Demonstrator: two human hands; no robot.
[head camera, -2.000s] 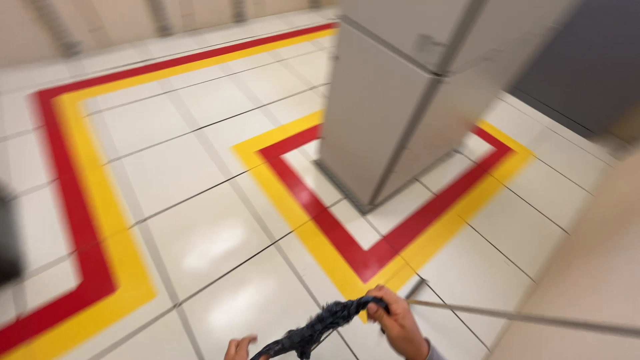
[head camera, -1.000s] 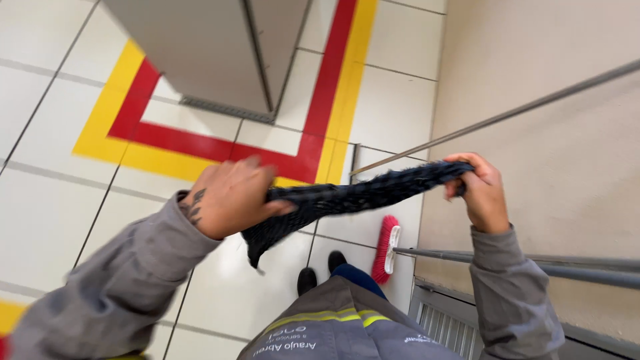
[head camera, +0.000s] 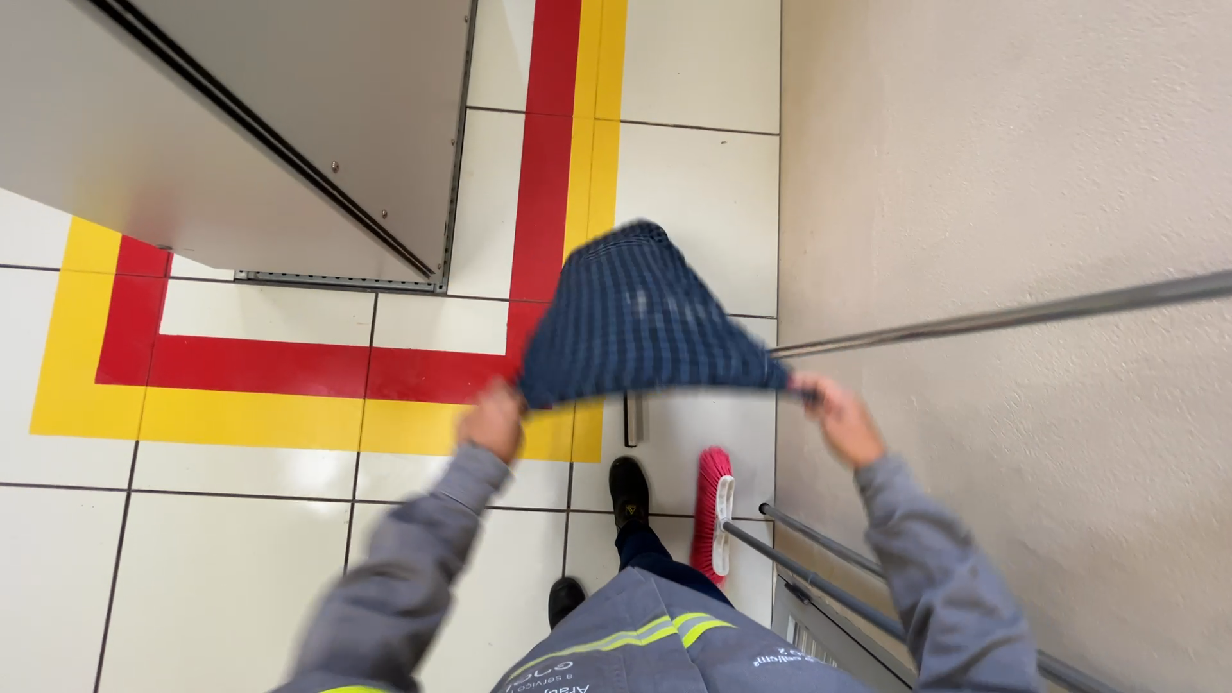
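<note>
A dark blue striped cloth (head camera: 640, 318) is spread in the air between my two hands, its far edge bulging away from me. My left hand (head camera: 494, 421) is closed on the cloth's left corner. The right corner is pinched in my right hand (head camera: 839, 416), near the wall. Both hands are slightly blurred. Below the cloth, part of a squeegee-like bar (head camera: 631, 420) shows on the floor; the rest of it is hidden.
A grey metal cabinet (head camera: 318, 135) stands at upper left, framed by red and yellow floor tape (head camera: 250, 419). Along the beige wall (head camera: 1011, 221) a metal pole (head camera: 1001, 313) leans. A red-bristled broom (head camera: 714, 515) and grey poles (head camera: 818, 582) are beside my feet.
The cloth was bunched into a narrow strip between my hands a second ago; now it is opened out wide. Both hands still hold it. The view has turned towards the wall and my feet.
</note>
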